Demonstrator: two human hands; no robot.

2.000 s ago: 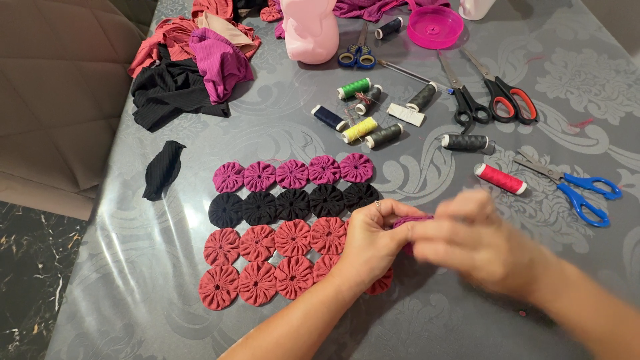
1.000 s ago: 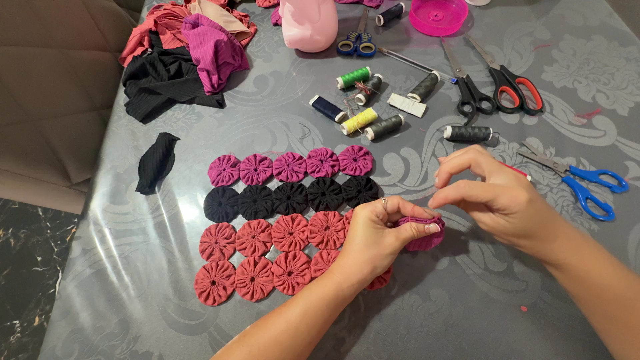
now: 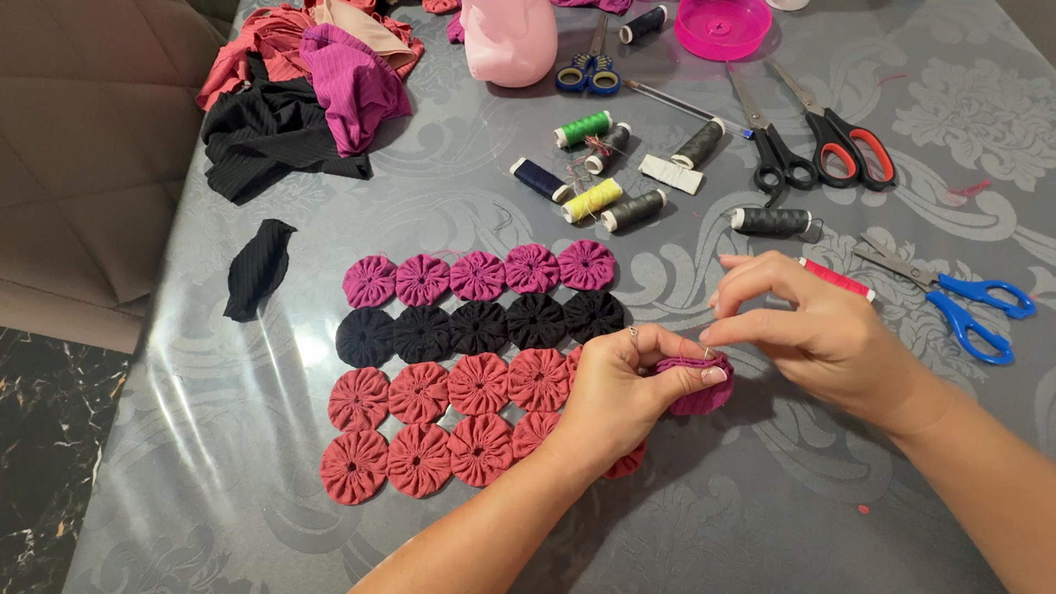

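Observation:
Between its thumb and fingers my left hand [image 3: 631, 388] pinches a gathered magenta fabric piece [image 3: 701, 396], with thread at its top edge. My right hand [image 3: 813, 330] is just to the right, fingers curled apart and the index fingertip close to the fabric; whether it holds a needle or thread cannot be told. Left of and under my left hand lie rows of gathered fabric rosettes: a magenta row [image 3: 478, 276], a black row [image 3: 478, 327] and two coral rows [image 3: 478, 384]. My left hand and forearm hide part of the coral rows.
Thread spools, including a yellow spool [image 3: 592, 200] and a red spool [image 3: 836, 279], lie beyond my hands. Blue-handled scissors [image 3: 965, 309] are at right, black-handled scissors [image 3: 771, 153] farther back. A pink container [image 3: 511, 41], fabric scraps [image 3: 289, 124] and a black fabric piece [image 3: 258, 268] lie toward the left.
My right hand, blurred against the magenta piece two seconds ago, has moved up and right, with its fingers spread. My left hand keeps its hold on the magenta piece.

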